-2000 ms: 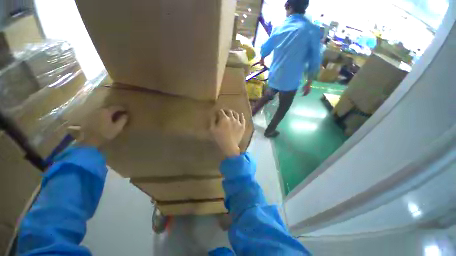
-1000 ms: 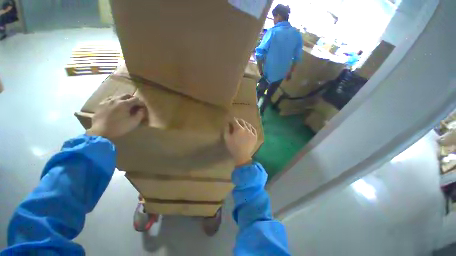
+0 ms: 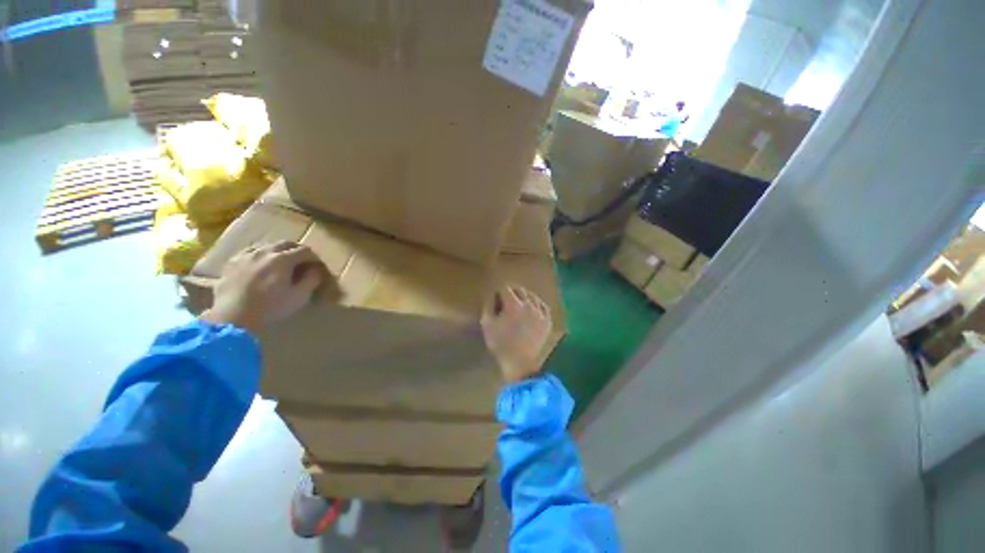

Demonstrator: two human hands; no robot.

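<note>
A stack of brown cartons [image 3: 378, 362] stands directly in front of me. Its top surface shows flaps and seams. A tall upright carton [image 3: 400, 119] with a white label [image 3: 529, 45] stands on the far part of that surface. My left hand [image 3: 270, 283] lies at the near left of the lower stack's top, with curled fingers on the cardboard. My right hand [image 3: 518, 327] holds the near right top edge, with bent fingers. The undersides of both palms and whatever supports the stack are hidden.
A pale wall edge [image 3: 745, 259] runs close along the right. Yellow sacks [image 3: 205, 162] and a wooden pallet [image 3: 97, 200] lie at the left. Beyond the opening are cartons [image 3: 599, 162] and a black-covered pile [image 3: 700, 203] on green floor. Shoes [image 3: 313, 506] show below the stack.
The view has turned and advanced along the wall. The person in blue ahead has left view. Yellow sacks and flat stacked cardboard now show at the left. Both hands have stayed on the stack.
</note>
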